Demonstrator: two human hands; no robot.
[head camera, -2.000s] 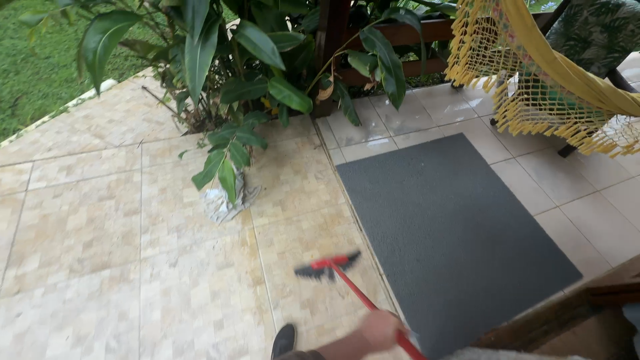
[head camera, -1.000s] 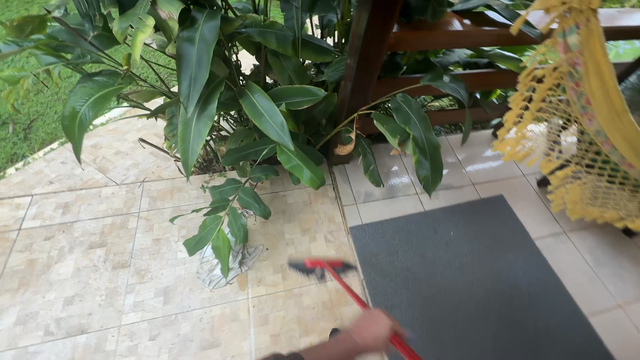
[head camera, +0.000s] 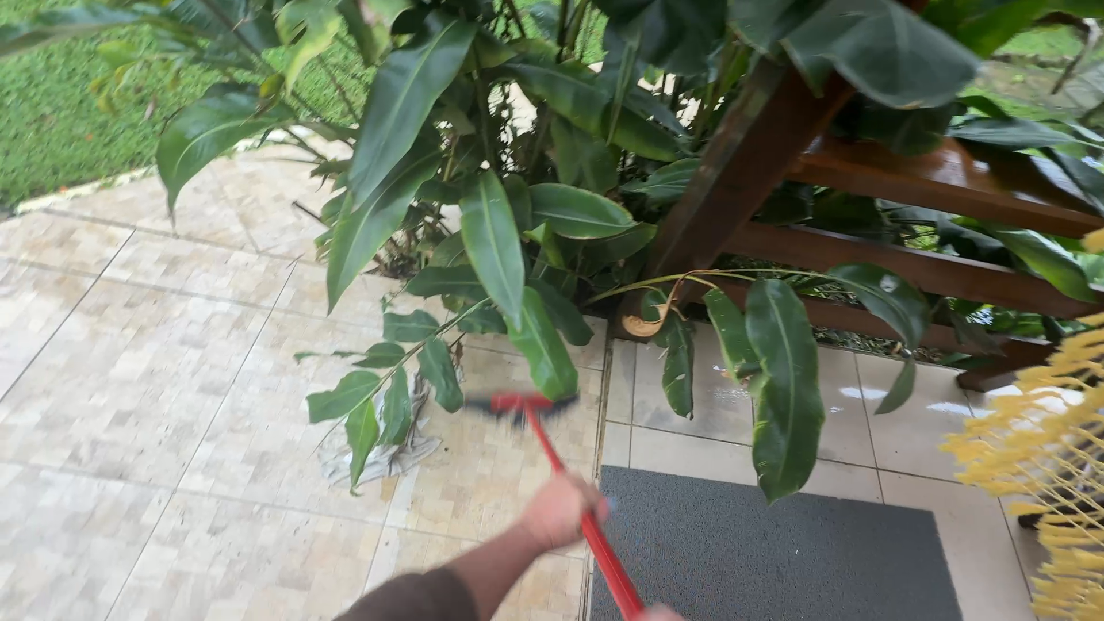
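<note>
My left hand (head camera: 565, 511) grips the red handle of a push broom (head camera: 614, 561) partway along its length. The broom's red and black head (head camera: 520, 404) rests low over the beige tiles, blurred, just under the tip of a hanging leaf. At the bottom edge only a bit of my right hand (head camera: 660, 613) shows, at the upper end of the visible handle; its fingers are mostly cut off. A crumpled pale cloth (head camera: 379, 457) lies on the tiles left of the broom head, partly covered by leaves.
A dark grey mat (head camera: 768, 552) lies on the white tiles at right. Large leafy plants (head camera: 492, 241) overhang the tiles beside a wooden post (head camera: 733, 172) and railing (head camera: 931, 250). Yellow hammock fringe (head camera: 1035, 457) hangs at the far right. Grass (head camera: 52, 112) borders the paving (head camera: 147, 345).
The view has moved closer to the plants and railing. The broom head has moved toward the plants, now beneath the overhanging leaves and nearer the cloth.
</note>
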